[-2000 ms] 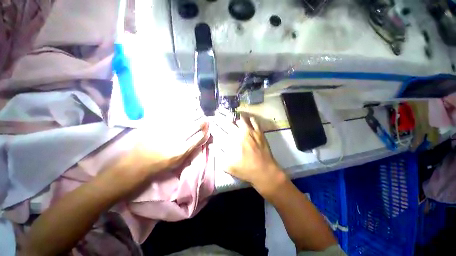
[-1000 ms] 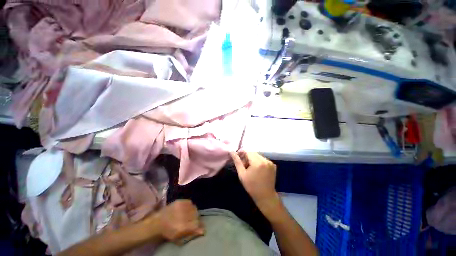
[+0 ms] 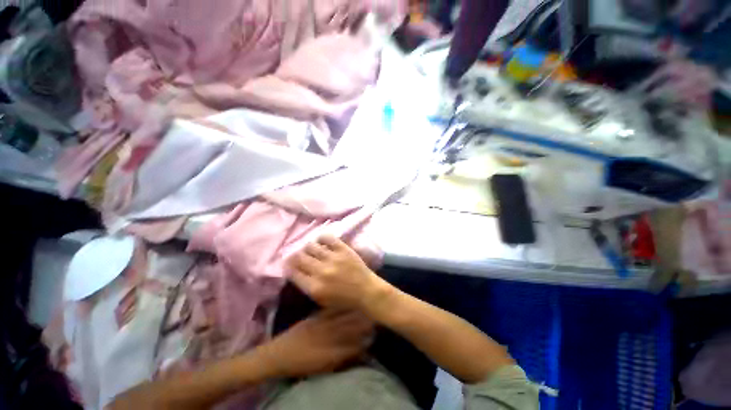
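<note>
The dusty-pink fabric (image 3: 256,234) lies bunched at the table's front edge and hangs over it. White cloth (image 3: 216,168) lies with it on the left. My right hand (image 3: 333,272) is on the pink fabric, fingers bent; whether it grips the cloth is unclear. My left hand (image 3: 333,340) is lower, near my lap, blurred and partly behind my right wrist; its fingers are hard to make out. The sewing machine head (image 3: 545,140) is right of the cloth, its needle area washed out by glare.
A black phone (image 3: 512,209) lies on the table right of the needle. Blue snips (image 3: 609,250) and a red item (image 3: 640,239) are farther right. A blue crate (image 3: 597,344) stands below. A pink heap (image 3: 240,40) fills the back left. A white rounded piece (image 3: 99,266) is lower left.
Both hands have left the needle area. In the last second my right hand moved left along the pink fabric, and my left hand moved right, under my right wrist. The view has shifted and tilted up.
</note>
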